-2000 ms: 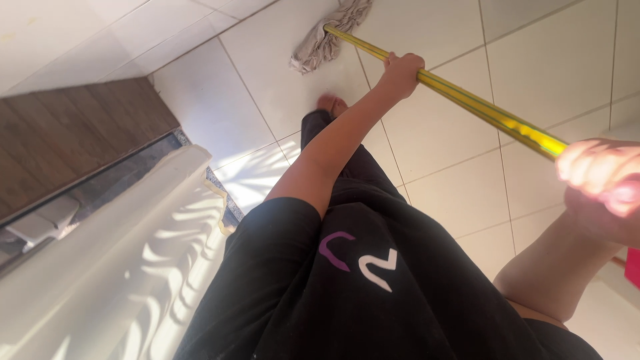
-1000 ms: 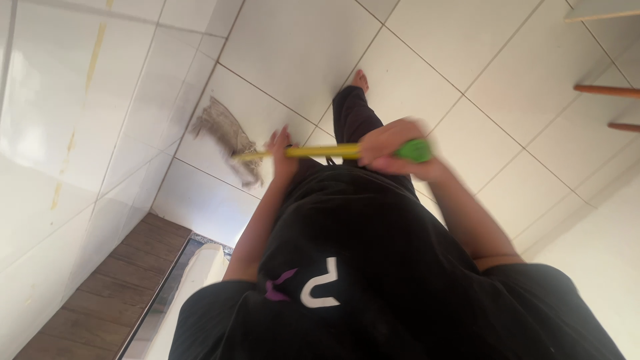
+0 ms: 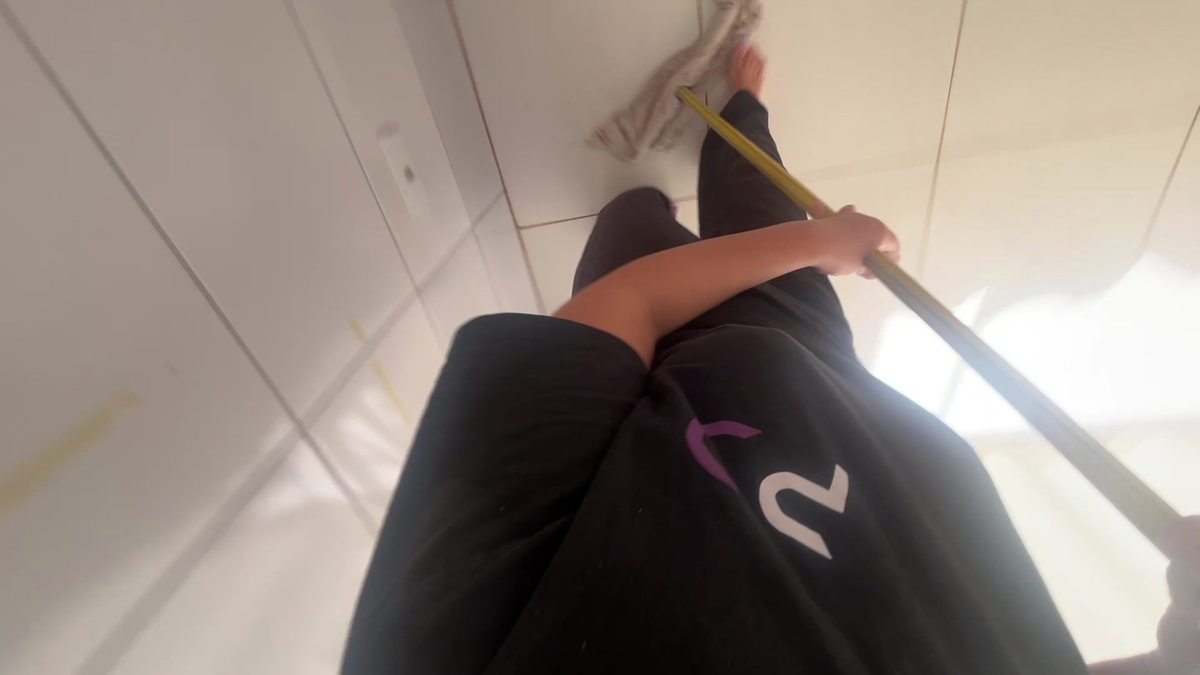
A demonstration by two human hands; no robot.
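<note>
A yellow pole (image 3: 984,352) runs slantwise from the floor at the top middle to the lower right edge. Its far end meets a greyish mop cloth (image 3: 656,103), which lies blurred on the tiles beside my bare foot (image 3: 747,70). My left hand (image 3: 855,242) is closed around the middle of the pole, in front of my dark trousers. At the right edge my right hand (image 3: 1183,562) grips the upper end of the pole; it is partly cut off by the frame and in shade.
On the left rises a white tiled wall (image 3: 206,187) with a wall plate (image 3: 403,173) and yellowish streaks. Pale floor tiles (image 3: 1050,84) with dark joints spread to the right, with bright sunlight on them. My black shirt (image 3: 675,525) covers the lower middle.
The pole was nearly level in front of my body a second ago and now slants away, with my hands far apart on it. The mop cloth now lies by my foot. The view has turned.
</note>
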